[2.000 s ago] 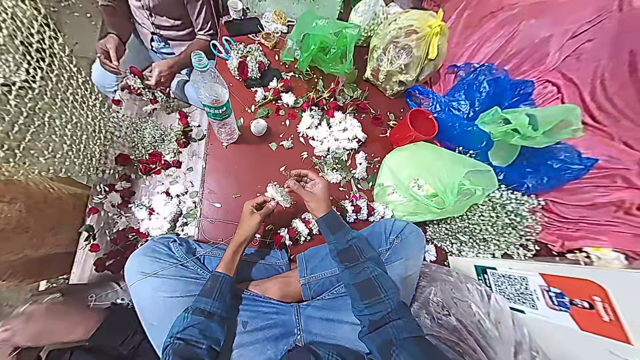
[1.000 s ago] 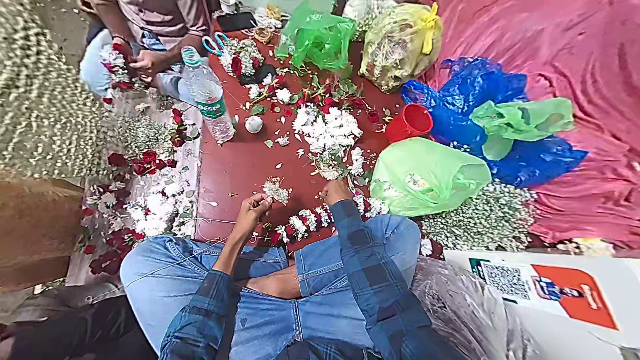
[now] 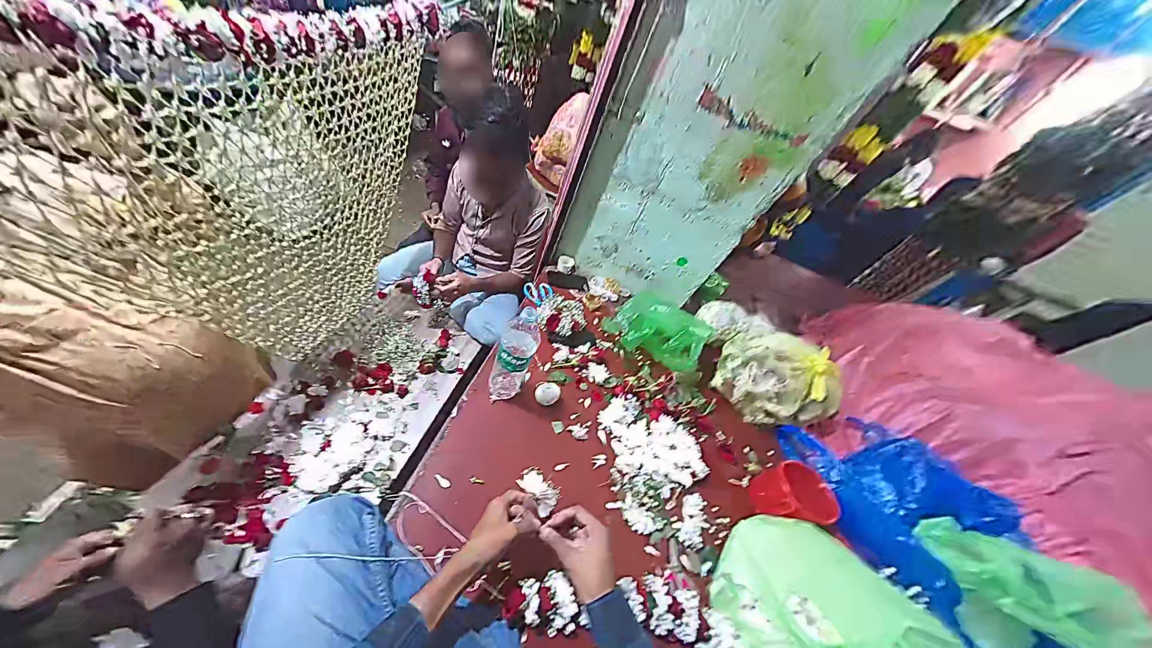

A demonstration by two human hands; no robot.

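My left hand (image 3: 506, 524) pinches a small bunch of white flowers (image 3: 538, 490) between thumb and fingers. Beside it on the right, nearly touching, my right hand (image 3: 576, 540) has its thumb and fingertips pinched together; whether thread lies between them is too small to tell. White thread (image 3: 346, 558) runs across my left knee towards the left hand. Below my hands lies a garland of white and red flowers (image 3: 661, 605), partly hidden by my right sleeve. A heap of loose white flowers (image 3: 652, 450) rests on the red surface beyond my right hand.
A plastic bottle (image 3: 513, 360), a white ball-like object (image 3: 546, 393) and blue-handled scissors (image 3: 538, 292) stand or lie ahead. On the right are a red cup (image 3: 794, 492), a light green bag (image 3: 810, 585) and a blue bag (image 3: 909, 504). Another person's hands (image 3: 162, 549) work at left; more people sit ahead.
The view has tilted up strongly. My right hand, lower and apart from the left one second ago, is now close beside it. The flower bunch remains in my left hand.
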